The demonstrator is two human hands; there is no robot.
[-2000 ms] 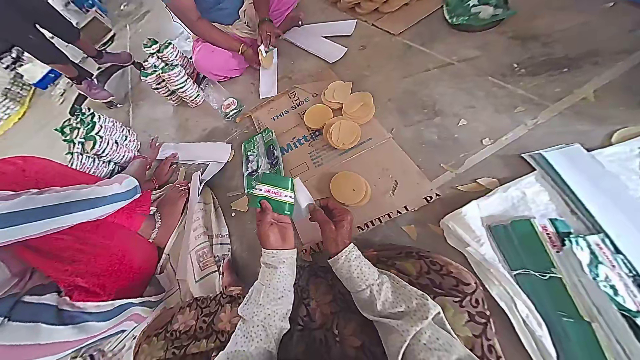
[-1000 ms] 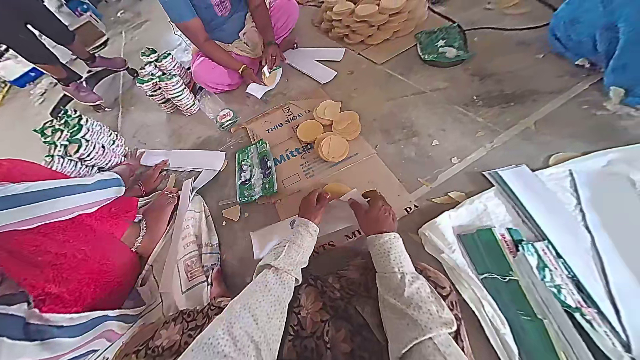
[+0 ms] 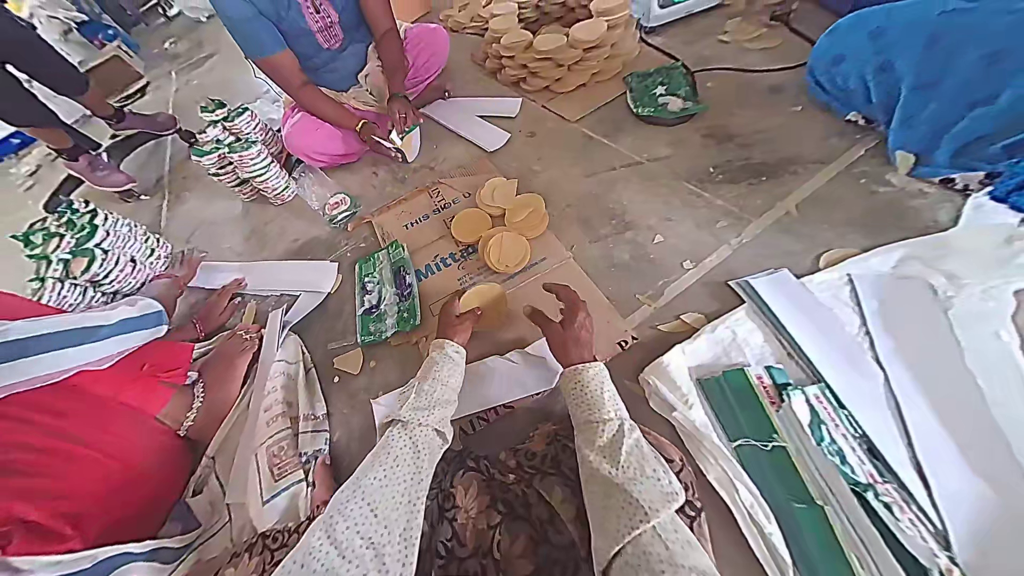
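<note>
My left hand [image 3: 458, 322] grips the left edge of a small stack of round flat yellowish discs [image 3: 486, 304] at the near part of a flattened cardboard sheet [image 3: 512, 300]. To its right, my right hand [image 3: 564, 324] is spread with nothing in it, fingers apart. A white paper strip [image 3: 504, 376] lies under my wrists at the cardboard's near edge. Several more piles of discs [image 3: 507, 251] lie farther up the sheet. A green printed plastic packet [image 3: 387, 292] rests at the cardboard's left edge.
A white sack [image 3: 672, 384] at right bears bundled green wrappers [image 3: 768, 464] and white sheets [image 3: 928, 352]. Stacked packets [image 3: 88, 252] stand at left. Co-workers sit at left and ahead, near paper strips [image 3: 472, 120]. A large disc heap [image 3: 552, 48] and green packet [image 3: 662, 92] lie beyond.
The green wrapper held in my left hand two seconds ago is out of it. My left hand has taken hold of the near discs, and my right hand has come off the white paper.
</note>
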